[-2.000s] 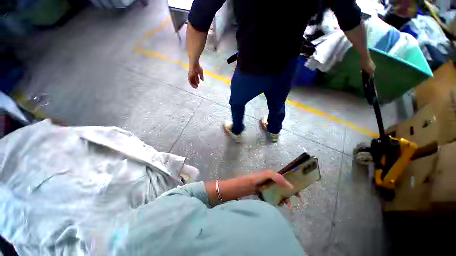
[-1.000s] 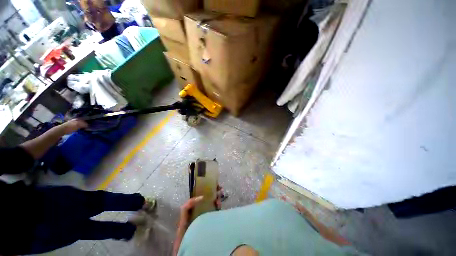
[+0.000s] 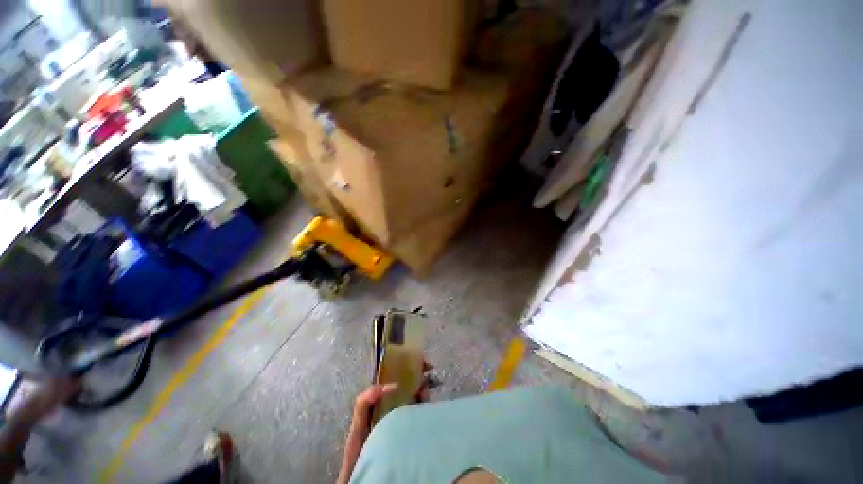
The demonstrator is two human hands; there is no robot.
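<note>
My left hand [image 3: 377, 395] is low in the middle, thumb on the left side and fingertips on the right side of a smartphone [image 3: 403, 357]. The phone's gold-green back and dark camera cluster face up. A thin dark-edged item [image 3: 379, 333] lies under or beside it in the same grip; I cannot tell what it is. My pale green top covers the bottom of the view. My right hand is not in view.
A yellow pallet jack [image 3: 352, 248] stands by stacked cartons [image 3: 416, 161] ahead. Another person's blurred hand [image 3: 43, 397] is at its black handle, lower left. Blue crate [image 3: 170, 274] and green bin [image 3: 255, 161] are left. A large white panel or tabletop [image 3: 719, 217] is right.
The view has swung right from the walking person to the cartons, which now look nearer. The other person has mostly left the frame at lower left. My left hand still holds the phone.
</note>
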